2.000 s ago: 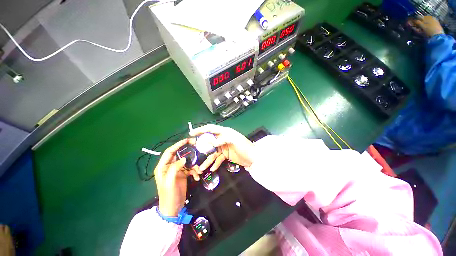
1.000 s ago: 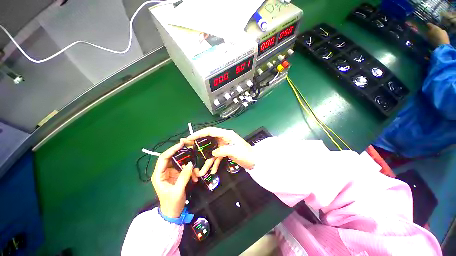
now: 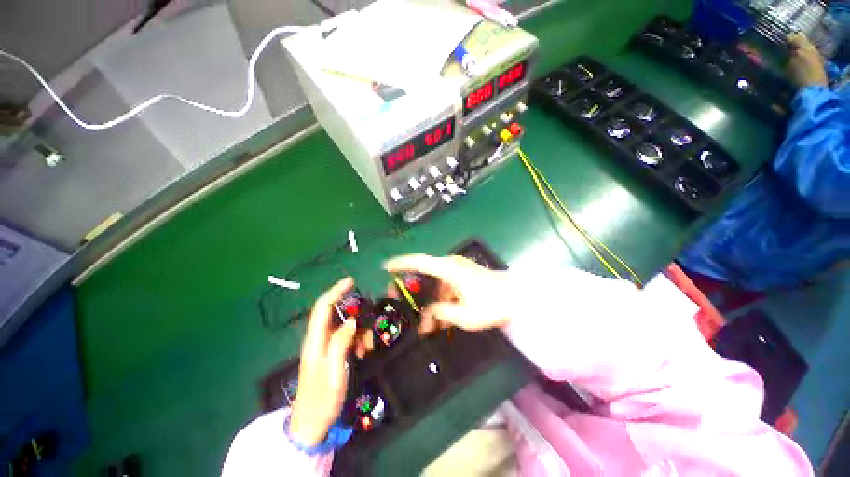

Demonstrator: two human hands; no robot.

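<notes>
My left hand (image 3: 326,363), with a blue wrist band, holds a round black watch unit (image 3: 349,307) with a small red mark lit on its face. My right hand (image 3: 457,291), somewhat blurred, holds another watch unit (image 3: 411,285) showing red and a yellow line. Both hands are over the black tray (image 3: 410,380). Between them a lit unit (image 3: 388,324) sits in the tray. Another lit unit (image 3: 366,409) sits in a nearer pocket, right of my left wrist. My hands and sleeves hide parts of the tray.
The DC power supply (image 3: 373,121) stands behind the tray, with papers on top. Thin black leads with white tags (image 3: 283,282) lie behind my left hand. Yellow leads (image 3: 573,216) run toward my right sleeve. Another filled tray (image 3: 638,130) and a person's blue sleeve (image 3: 811,149) are at right.
My hands have moved apart, each with its own unit, and a lit unit in the tray now shows between them. The view has shifted slightly.
</notes>
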